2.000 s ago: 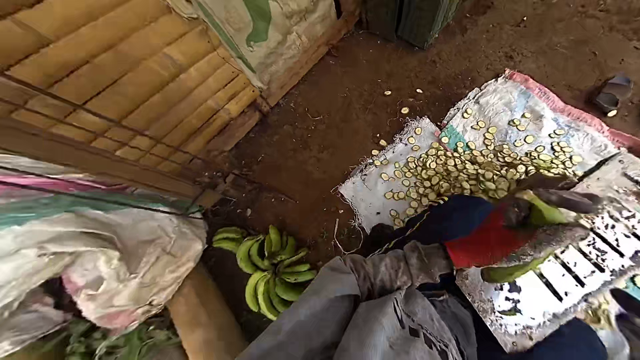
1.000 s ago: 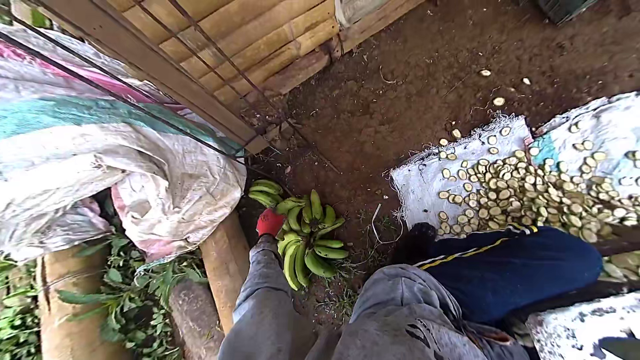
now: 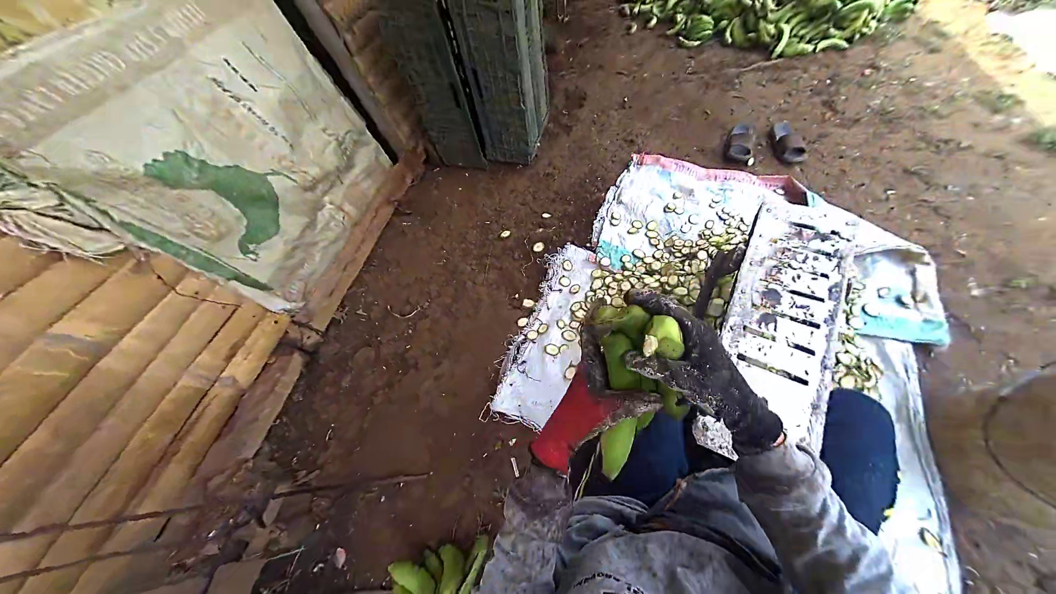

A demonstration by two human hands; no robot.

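Observation:
Several green bananas or plantains [image 3: 619, 360] are bunched between my two gloved hands, above my lap. My left hand [image 3: 582, 412], in a red glove with a dirty grey palm, holds them from the left and below. My right hand [image 3: 714, 375], in a blackened glove, grips the cluster from the right, its fingers round one fruit. Just right of the hands lies a white slotted slicing board [image 3: 784, 305], tilted, with dark residue about its slots. Round cut slices [image 3: 660, 256] lie heaped on woven plastic sacks [image 3: 536, 379] beyond and beside the board.
More green fruit [image 3: 437, 569] lies on the ground at the bottom edge. A big green heap [image 3: 767, 25] and a pair of dark sandals [image 3: 763, 144] are farther off. A slatted wooden wall [image 3: 107, 371] with a printed sack [image 3: 198, 157] stands left, near a dark green post-like object [image 3: 495, 82].
My left hand was at the bunch on the ground one second ago; now it is over my lap, with fruit in both hands. The view has swung right.

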